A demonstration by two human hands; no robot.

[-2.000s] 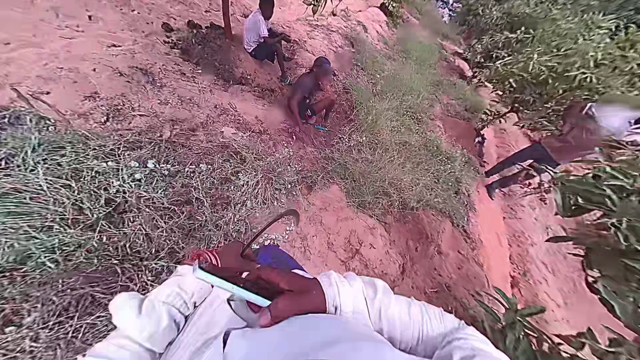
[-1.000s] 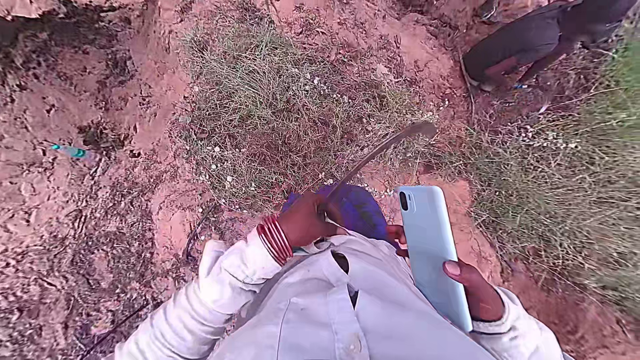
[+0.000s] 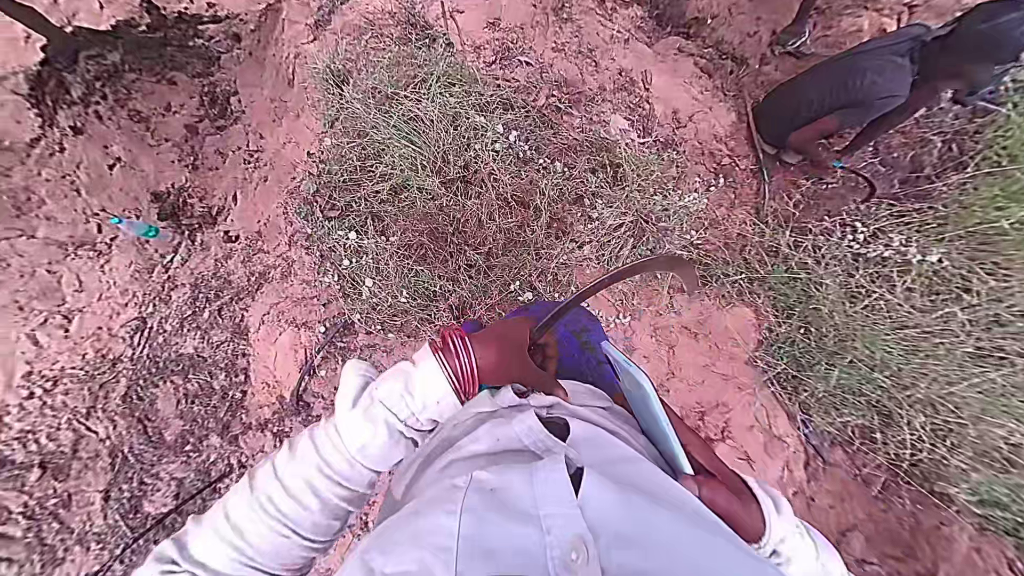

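Observation:
My left hand [image 3: 516, 356], with red bangles at its wrist, is closed around the lower end of a sickle [image 3: 616, 276]; the curved metal blade points up and to the right. At my right side, my right hand [image 3: 708, 480] holds a light blue smartphone [image 3: 650, 406], seen nearly edge-on beside my pale shirt. The fingers of that hand are mostly hidden behind the phone. Purple patterned cloth [image 3: 582, 340] shows between the sickle and the phone.
A person in dark clothes [image 3: 848, 88] bends over at the upper right, holding a second sickle [image 3: 868, 184] by the grass. Dry grass [image 3: 448, 176] lies ahead of me, with taller grass [image 3: 904, 352] at right. A plastic bottle [image 3: 140, 228] lies on reddish soil at left.
The phone has turned from showing its back to nearly edge-on, and sits lower against my side. My left hand keeps the sickle. The view swung strongly since the oldest frame.

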